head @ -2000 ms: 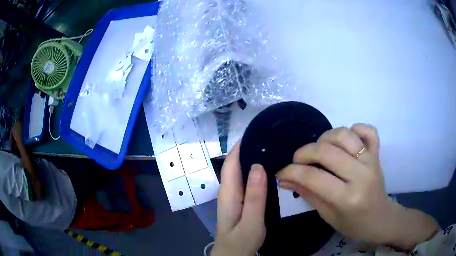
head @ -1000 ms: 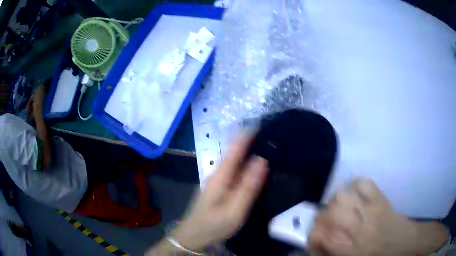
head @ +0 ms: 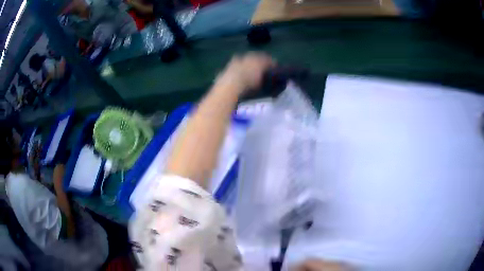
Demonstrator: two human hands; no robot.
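My left hand (head: 253, 70) is stretched far forward over the green bench, blurred. Its fingers are at a dark object (head: 286, 77); blur hides what the object is and whether they grip it. The bubble wrap bag (head: 281, 164) lies below it, with a dark strap-like part (head: 284, 243) at its near end. Only a blurred bit of my right hand (head: 321, 265) shows at the bottom edge; its fingers cannot be made out. No black oval housing can be made out in front of me.
A white sheet (head: 403, 174) covers the bench on the right. The blue tray (head: 154, 151) is partly behind my left forearm. A green fan (head: 118, 136) stands left of it. A seated person (head: 34, 204) is at the left. A brown board (head: 323, 9) lies at the far edge.
The view has tipped up to the far bench. My left hand has left the black housing and reached forward. My right hand has dropped mostly out of view, and its white piece no longer shows.
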